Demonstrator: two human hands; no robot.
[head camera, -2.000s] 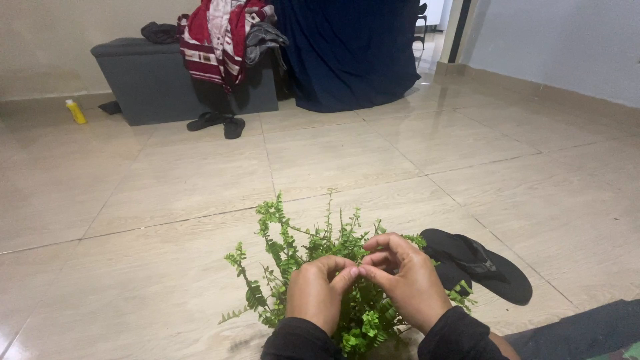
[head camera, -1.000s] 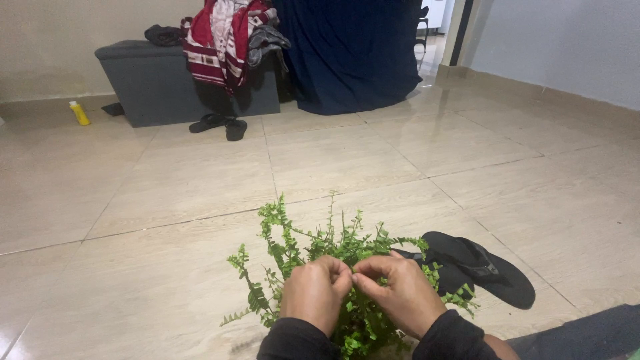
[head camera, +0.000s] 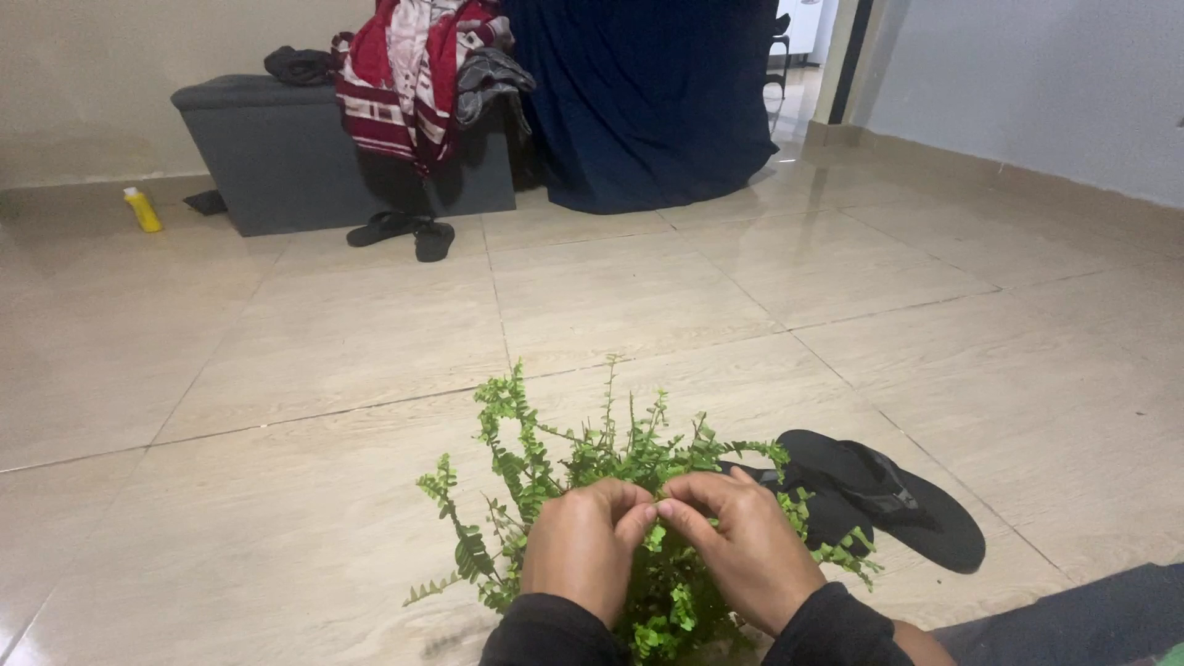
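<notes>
A leafy green fern (head camera: 680, 592) stands low on the floor in front of me, its base hidden beneath my hands and its own fronds. Over its middle, my left hand (head camera: 585, 546) has thumb and forefinger pinched together at a frond. My right hand (head camera: 745, 546) meets it from the right, thumb tip against or very near the left thumb, also pinching at the fern. The bit of frond between the fingertips is too small to make out clearly. Dark sleeves cover both wrists.
Black flip-flops (head camera: 925, 518) lie right of the fern. Farther off are a grey storage bench (head camera: 296, 166) with a red and white garment (head camera: 398, 83), more dark sandals (head camera: 433, 240), a yellow bottle (head camera: 143, 210) and a dark blue cloth (head camera: 647, 111). Dark fabric (head camera: 1064, 615) lies at lower right.
Both hands have dropped slightly toward the fern since the earliest frame. Their fingertips stay close together throughout.
</notes>
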